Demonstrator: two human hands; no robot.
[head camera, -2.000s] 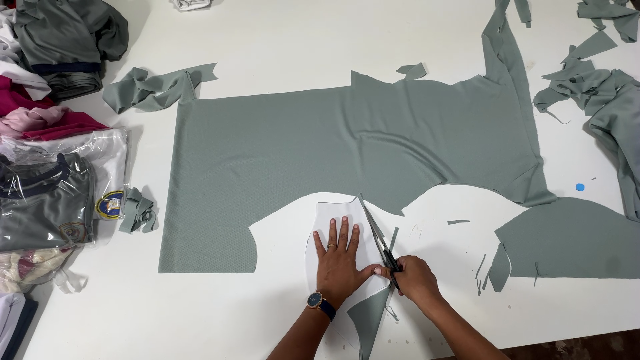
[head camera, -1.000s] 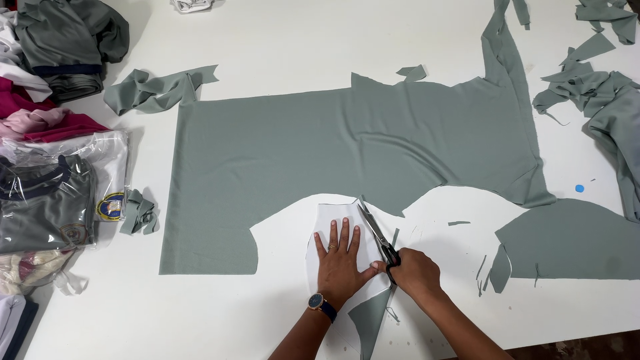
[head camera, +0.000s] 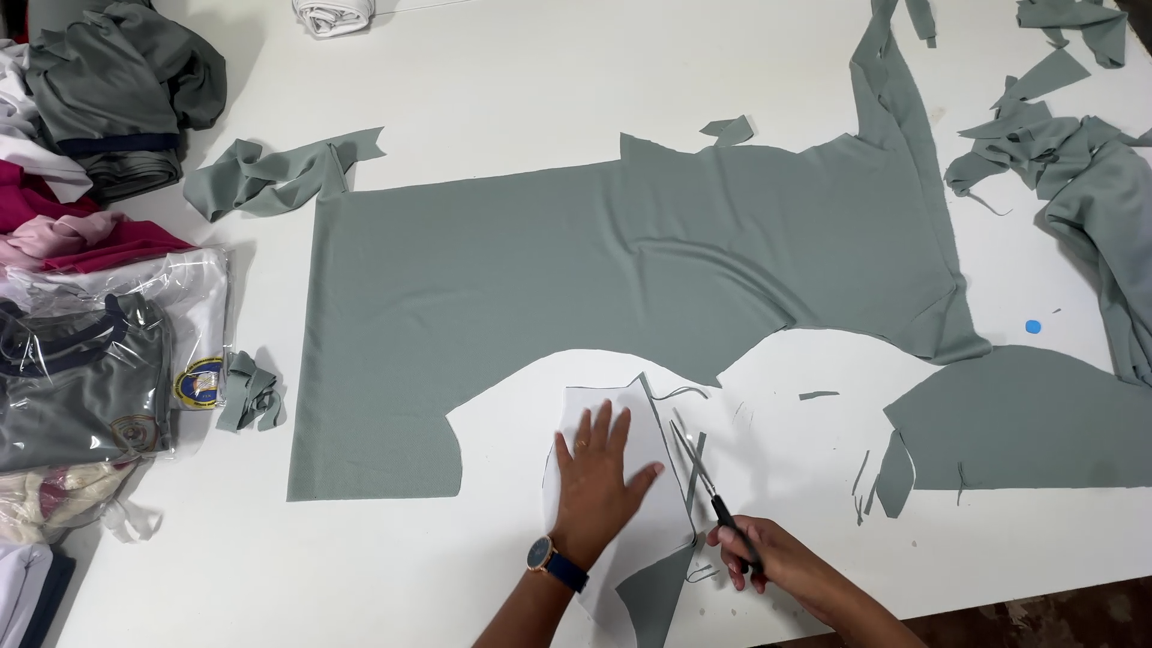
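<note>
My left hand (head camera: 596, 481) lies spread, palm down, on a white paper pattern (head camera: 589, 405), holding nothing. Grey-green fabric (head camera: 661, 594) shows from under the paper at its lower end and along its right edge. In my right hand (head camera: 751, 553) is a pair of scissors (head camera: 711, 490) with black handles, just right of the paper, its blades pointing up and left and slightly apart. A thin curled fabric strip (head camera: 681, 391) lies past the paper's upper right corner. Beyond both hands a large grey-green fabric piece (head camera: 504, 270) with curved cut edges is spread out.
At the left are folded clothes (head camera: 117, 81) and a plastic-bagged garment (head camera: 81, 387). Fabric scraps lie at upper left (head camera: 270, 175) and small left (head camera: 249, 393). Another cut piece (head camera: 1035, 423) and a heap of fabric (head camera: 1098, 198) are at the right. The table's front edge (head camera: 1017, 603) shows lower right.
The scissors have moved right and down, away from the paper's edge, with my right hand. A thin curled strip now shows near the paper's top right corner. My left hand stays on the paper.
</note>
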